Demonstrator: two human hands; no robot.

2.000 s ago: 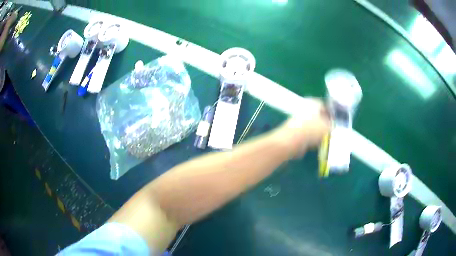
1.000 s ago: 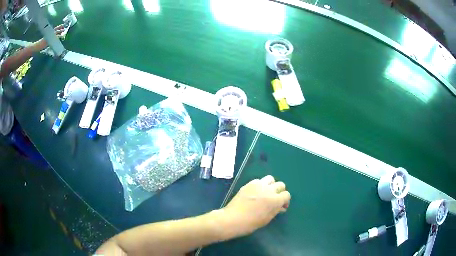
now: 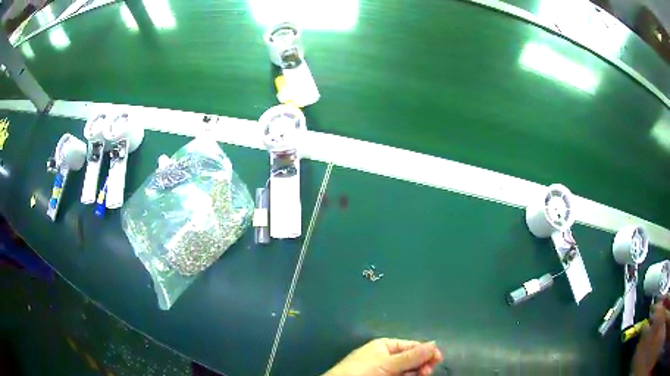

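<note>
My left hand [image 3: 389, 358] is at the bottom edge, partly cut off, with thumb and fingertips together. Nothing shows between them. A small pile of screws [image 3: 372, 274] lies on the dark green bench above it. A white open handheld fan [image 3: 286, 187] lies left of the screws, its head on the pale rail, with a grey battery [image 3: 261, 216] beside its handle. A clear bluish bag of screws [image 3: 189, 224] lies left of that fan. My right hand is not in view.
Fans lie at the left [image 3: 116, 165] and right [image 3: 569, 250]. Another fan [image 3: 297, 73] with a yellow battery is on the green conveyor beyond the rail [image 3: 441, 178]. A small hand [image 3: 649, 345], apparently another person's, touches a fan at the right edge.
The fan with the yellow battery left my left hand and moved left along the conveyor. My left hand moved back to the bottom edge, and the screw pile shows. The view has shifted.
</note>
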